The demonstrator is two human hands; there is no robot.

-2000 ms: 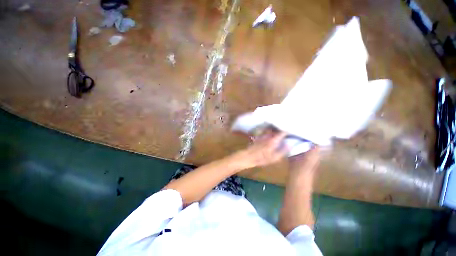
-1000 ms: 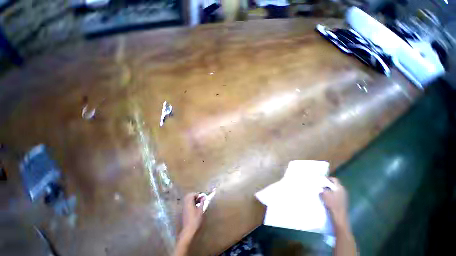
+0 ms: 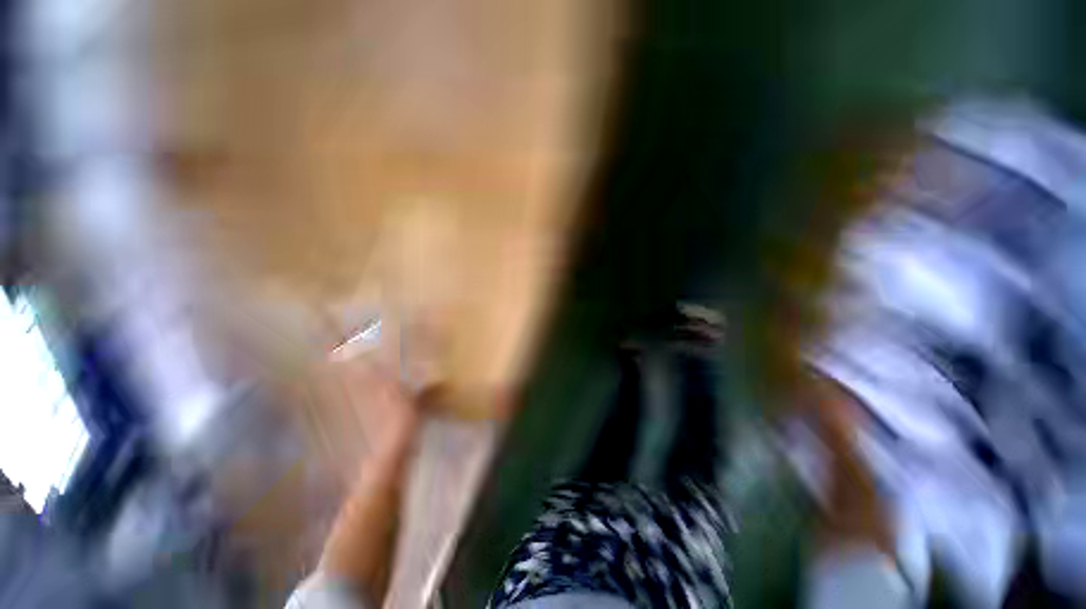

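Note:
The view is strongly blurred. My left hand (image 3: pixel 391 405) is over the brown table (image 3: pixel 393 143), low in the left half. A small white scrap (image 3: pixel 357 339) shows at its fingertips. My right hand (image 3: pixel 840 422) is at the right, beside a heap of white and black pieces (image 3: pixel 941 345). The blur hides its fingers, and I cannot tell whether it holds the white sheet or where that sheet is.
The table edge runs down the middle of the view, with dark green floor (image 3: pixel 703 107) to its right. A brown carton-like shape (image 3: pixel 822 238) stands by the heap. My patterned black and white clothing (image 3: pixel 619 547) shows at the bottom.
The view has swung right, off the table, to the floor and the heap. My right hand has moved from the table edge to the heap. The sheet is no longer distinguishable.

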